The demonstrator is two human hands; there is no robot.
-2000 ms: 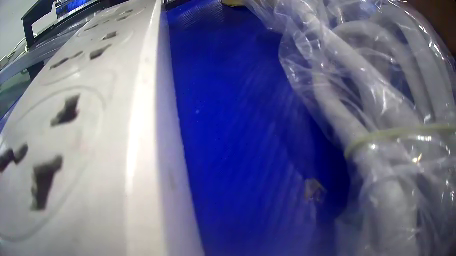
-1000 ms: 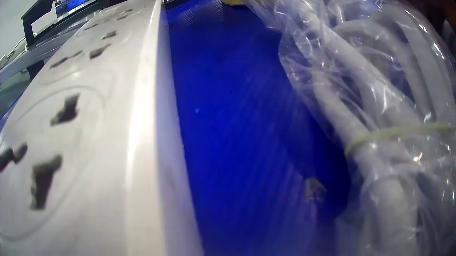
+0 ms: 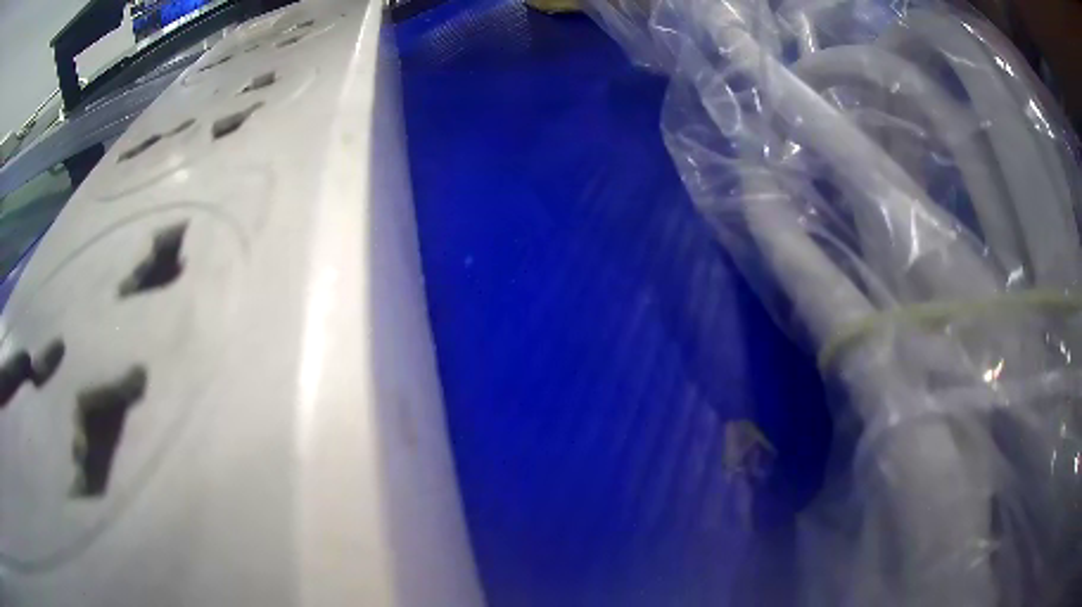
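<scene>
A white power strip (image 3: 273, 356) with dark three-hole outlets lies very close on the left and runs away towards the top. On the right is a folded white power cord (image 3: 807, 255) in a crinkled clear plastic bag (image 3: 700, 142). A thin pale yellow-green band (image 3: 949, 313) goes around the bagged cord. Strip and cord lie apart, with a bright blue ribbed surface (image 3: 558, 332) showing between them. Neither my left hand nor my right hand can be made out.
A dark frame (image 3: 65, 59) with a small blue part (image 3: 178, 10) stands behind the strip at top left. A yellowish object (image 3: 555, 6) is cut off at the top edge. A small pale spot (image 3: 748, 448) shows on the blue surface. The top right corner is dark brown and unclear.
</scene>
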